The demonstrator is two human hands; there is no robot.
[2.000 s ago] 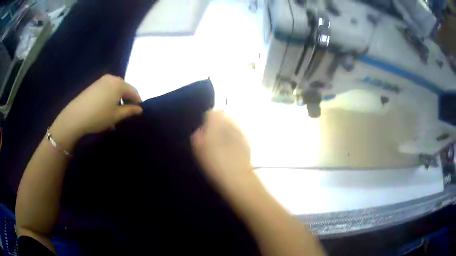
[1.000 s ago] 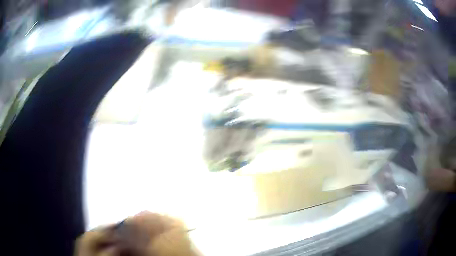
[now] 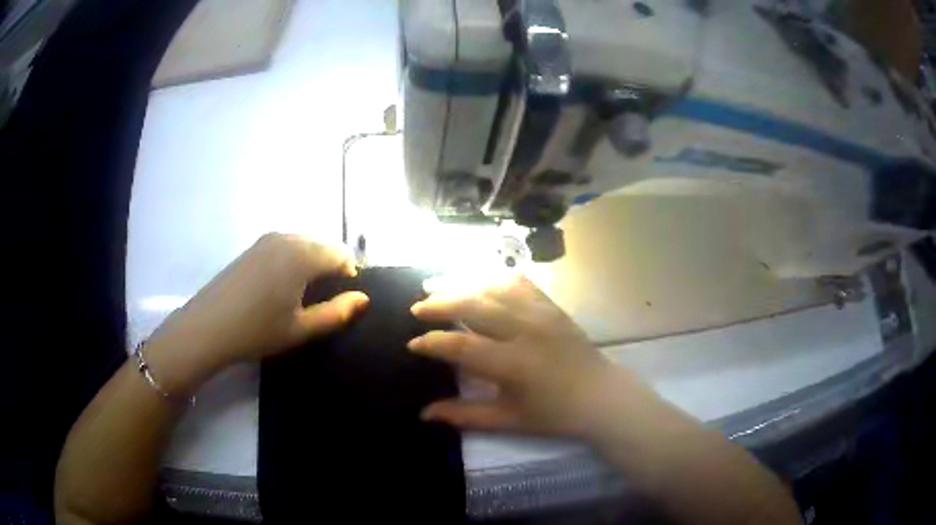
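Note:
A dark cloth strip (image 3: 359,410) runs from the table's front edge up to the lit needle area. My left hand (image 3: 272,303), with a bracelet at the wrist, has its thumb and fingers on the strip's upper left corner and seems to pinch it. My right hand (image 3: 523,359) lies palm down with fingers spread, fingertips on the strip's right edge. The white sewing machine head (image 3: 462,113) stands just above and behind the hands. Glare hides the needle and presser foot.
The beige machine bed (image 3: 677,267) extends right beneath the arm. A ruler strip (image 3: 534,496) runs along the front edge of the white table (image 3: 205,195). More dark cloth (image 3: 72,205) hangs at the far left. A small metal tool (image 3: 842,297) lies at the bed's right end.
The view swung away and came back. The cloth now lies as a straight strip at the needle area, with both hands at its upper end; earlier they were further from the machine head.

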